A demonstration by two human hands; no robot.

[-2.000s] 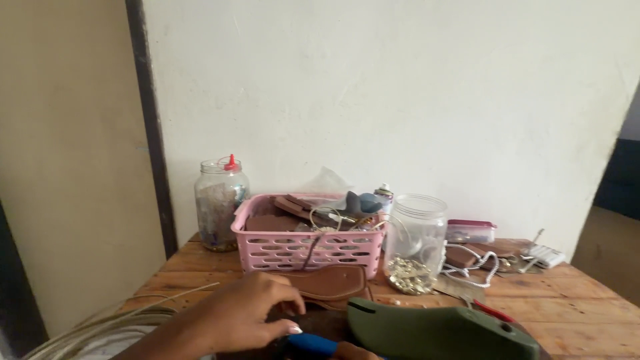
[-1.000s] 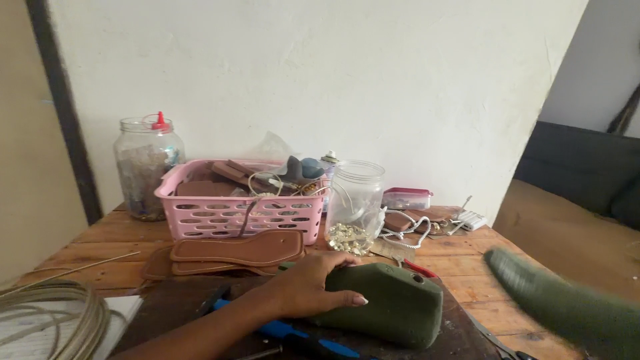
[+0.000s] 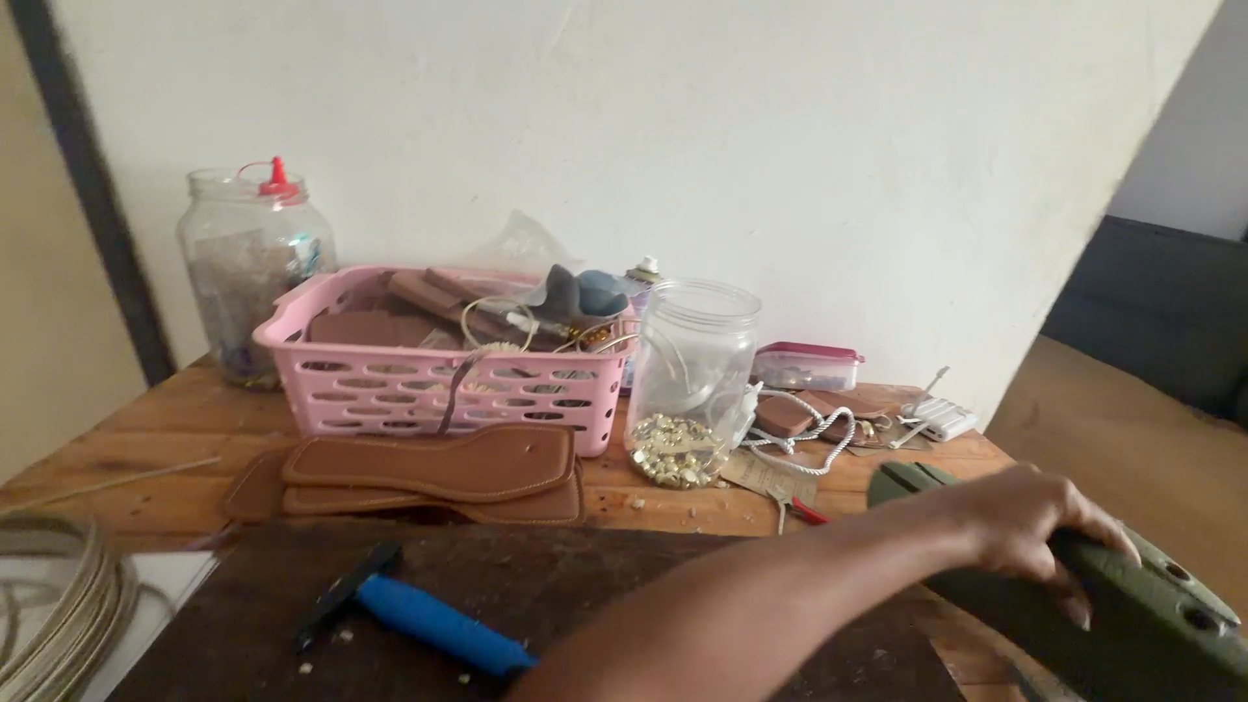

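Observation:
My left hand (image 3: 1033, 536) reaches across to the right edge of the table, its fingers and thumb around a green shoe last (image 3: 1102, 604) with holes in its end. Another green part (image 3: 902, 480) shows behind my wrist; whether it belongs to a second last cannot be told. My right hand is out of view. On the dark brown work board (image 3: 604, 585) lies a hammer with a blue handle (image 3: 439, 619), its end hidden by my forearm. Stitched brown leather sole-shaped pieces (image 3: 429, 463) are stacked behind the board.
Behind stand a pink plastic basket (image 3: 448, 390) of leather pieces, a lidded-looking glass jar (image 3: 258, 283), a clear jar with gold-coloured studs (image 3: 682, 429) and a pink-lidded box (image 3: 809, 366). White cord (image 3: 838, 439) and red-handled pliers (image 3: 804, 509) lie right. Coiled cord (image 3: 68, 614) lies left.
My left hand has moved right, from a green last over the board to the table's right edge. The last that lay on the board no longer shows there.

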